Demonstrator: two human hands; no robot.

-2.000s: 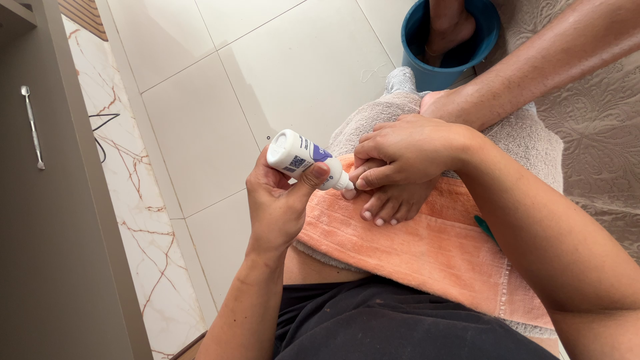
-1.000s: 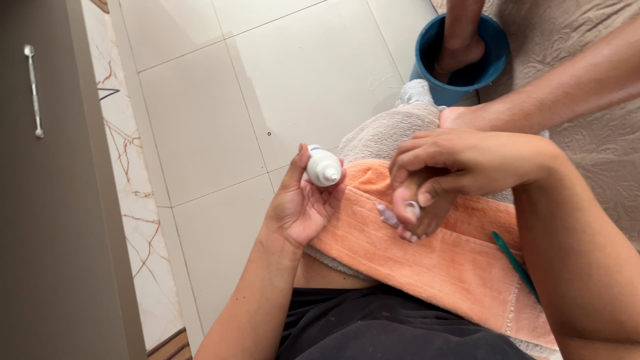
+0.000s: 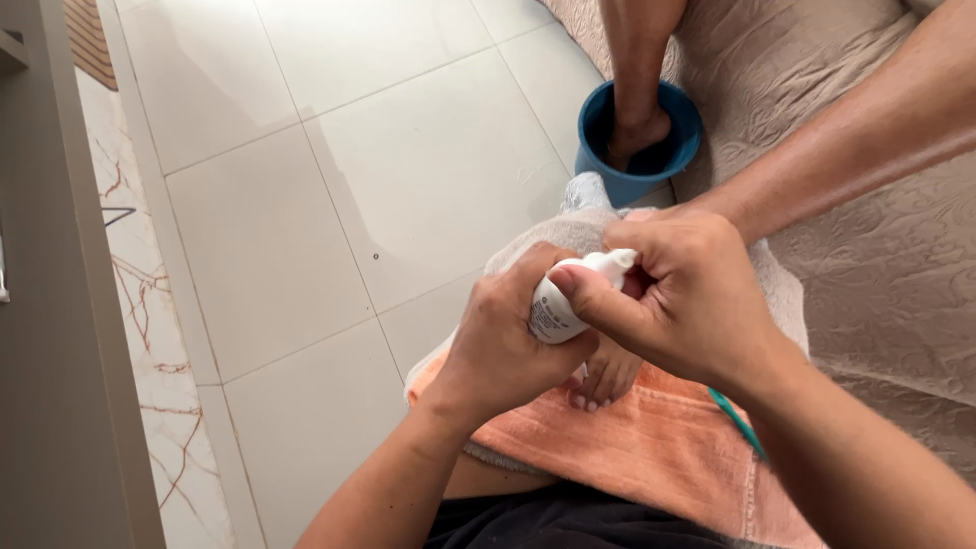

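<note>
My left hand (image 3: 507, 343) grips a small white plastic squeeze bottle (image 3: 555, 314) that bears writing, tilted with its nozzle up and to the right. At the nozzle end is my right hand (image 3: 686, 286), its thumb and fingers closed around the tip; whether it holds a cap is hidden. Below both hands, another person's bare foot (image 3: 606, 377) rests on an orange towel (image 3: 633, 450) over my lap, its upper part hidden by my hands. A beige towel (image 3: 785, 305) lies under the orange one. A green stick-like tool (image 3: 736, 419) lies on the orange towel, partly behind my right forearm.
The person's other foot stands in a blue bucket (image 3: 591, 141) on the tiled floor (image 3: 259, 252). A brown patterned cover (image 3: 877, 282) spreads at the right. At the left edge stands a grey cabinet (image 3: 57, 366) beside a marble-look strip (image 3: 164, 381).
My right hand has left the toes and come to the bottle's nozzle. The bottle in my left hand, whose nozzle touched the toes two seconds ago, is now raised above the foot.
</note>
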